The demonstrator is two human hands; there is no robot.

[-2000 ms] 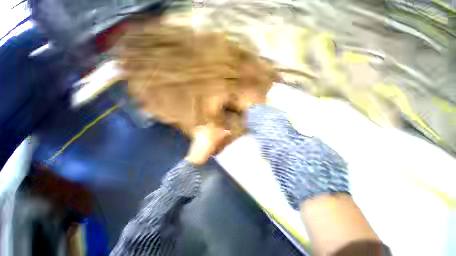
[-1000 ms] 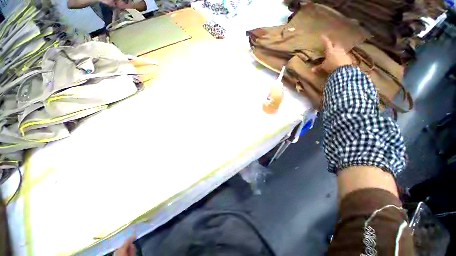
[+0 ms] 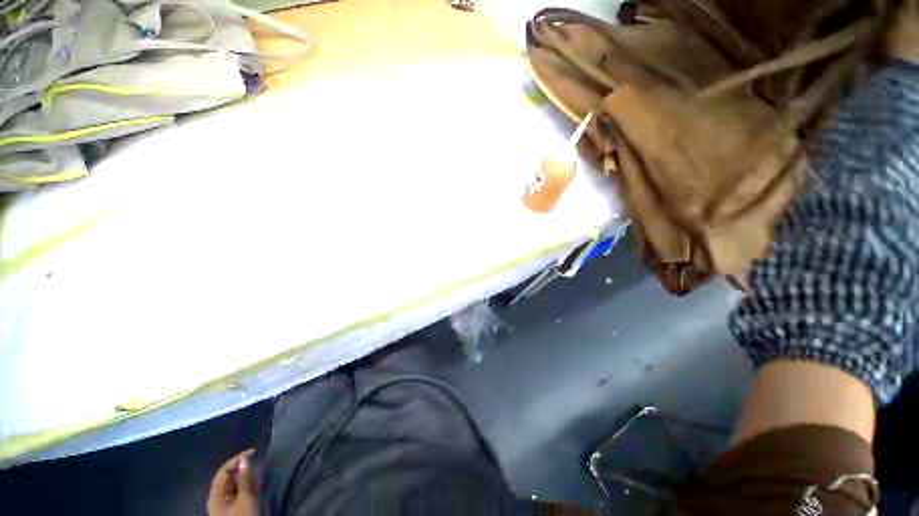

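Brown handbags (image 3: 695,151) with loose handles lie heaped at the table's right end, hanging over its edge. A bottle with amber liquid (image 3: 550,185) and a pale thin spout lies on the table beside them, untouched. My right arm in a checked sleeve reaches over the bags; my right hand (image 3: 905,38) is blurred and cut off at the upper right edge, so its grip is hidden. My left hand (image 3: 234,486) is small and partly cut off at the bottom, left of my dark apron, with nothing visible in it.
The long white-covered table (image 3: 302,191) has yellow tape along its edges. Grey bag pieces (image 3: 131,86) with yellow edges lie at its far left. Clear plastic (image 3: 478,328) hangs below the front edge. A thin metal frame (image 3: 620,435) stands on the dark floor at lower right.
My right hand has moved from the top of the brown bags to the upper right edge. The bags' near end now hangs lower over the table edge. The view has shifted; more of my left hand shows.
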